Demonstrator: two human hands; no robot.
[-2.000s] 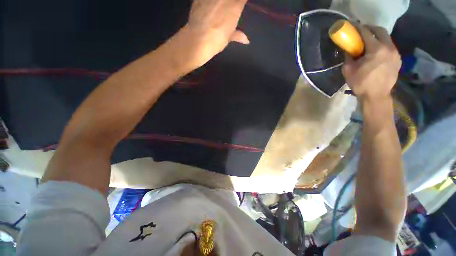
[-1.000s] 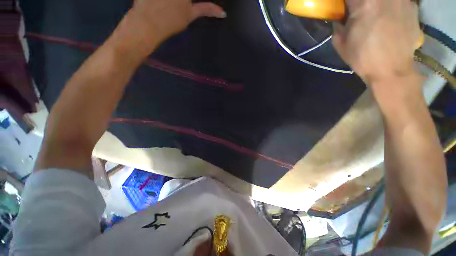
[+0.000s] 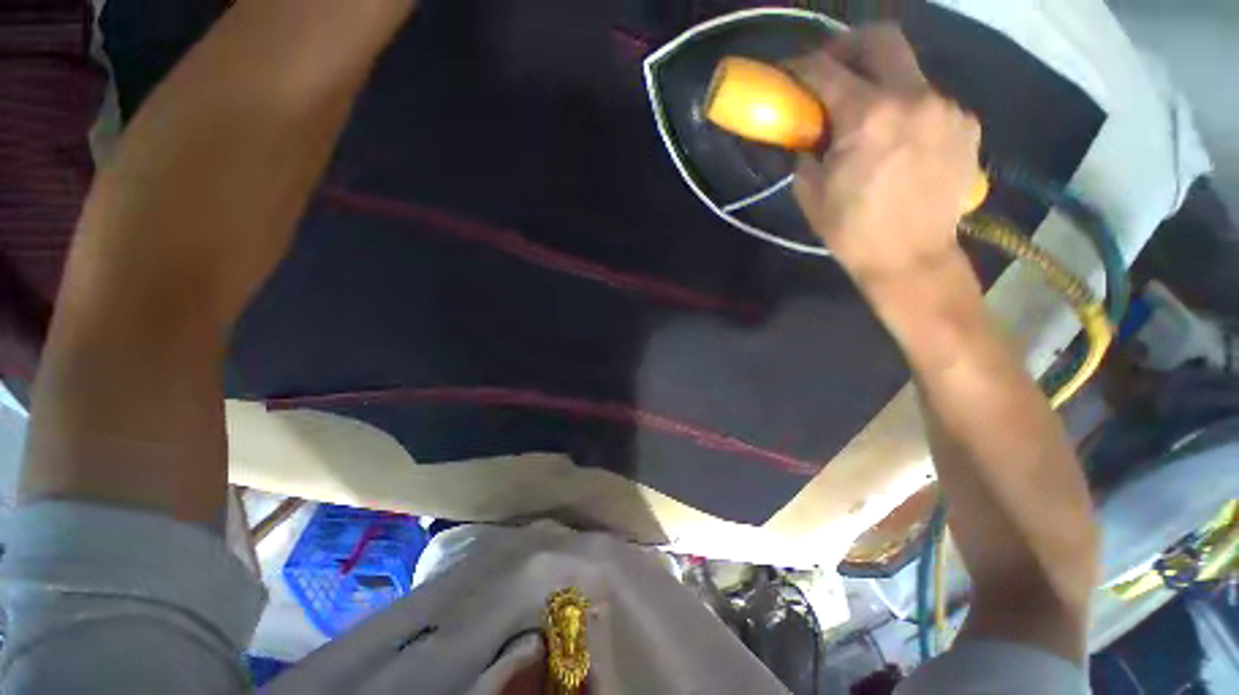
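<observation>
The steam iron (image 3: 727,143), dark with a bright rim and an orange-yellow handle, lies on the black garment panel (image 3: 516,340), near the top of the view, its tip pointing up and left. My right hand (image 3: 890,156) is closed round the handle. The panel lies wrong side up, with narrow maroon lines running across it. My left forearm reaches over the panel's left part; my left hand is cut off by the top edge, so its fingers are hidden.
A maroon striped stack (image 3: 41,177) lies at the left. The cream table cover (image 3: 326,445) shows along the near edge. A yellow hose (image 3: 1087,346) and a green cord hang right of the iron. A blue plastic basket (image 3: 333,564) stands below. A brown board (image 3: 890,536) is at the right end.
The iron, in my right hand, is farther left over the panel than two seconds ago. My left hand has moved up and left, out of the picture. The view has shifted, showing more of the maroon stack.
</observation>
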